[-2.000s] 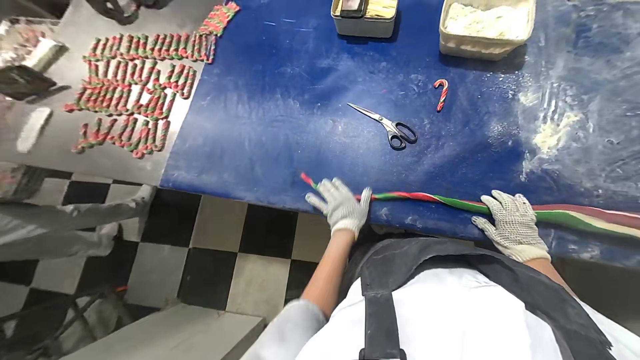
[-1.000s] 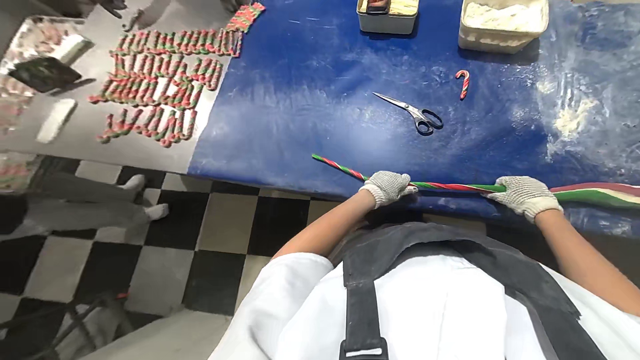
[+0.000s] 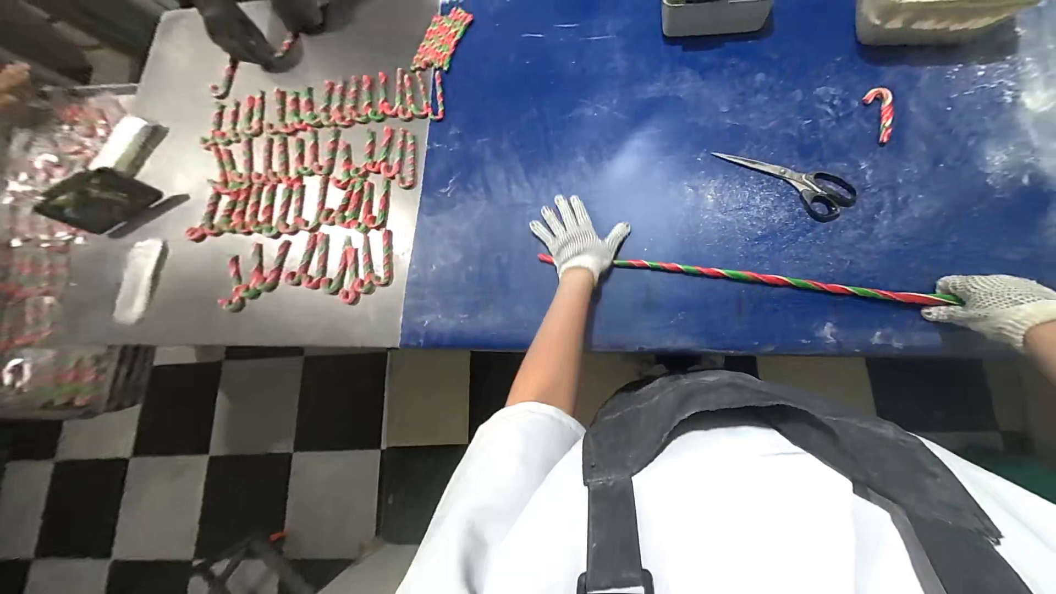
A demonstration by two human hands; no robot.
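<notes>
A thin twisted rope of red, green and white candy lies along the front of the blue table. My left hand, in a white knit glove, rests flat over its left part with fingers spread; a short red tip sticks out on the left. At the far right my right hand, gloved too, is closed around the rope's other visible end. Behind the rope lie scissors with black handles, blades pointing left, and one small candy cane.
Rows of candy canes cover the metal table at left, beside a stack of short candy pieces. Another person's dark-gloved hands work at its back. A grey container and a cream tub stand at the back.
My left hand has opened from its grip and now lies flat on the rope. My right hand has moved right, away from the left. The rope between them is longer and more tightly twisted.
</notes>
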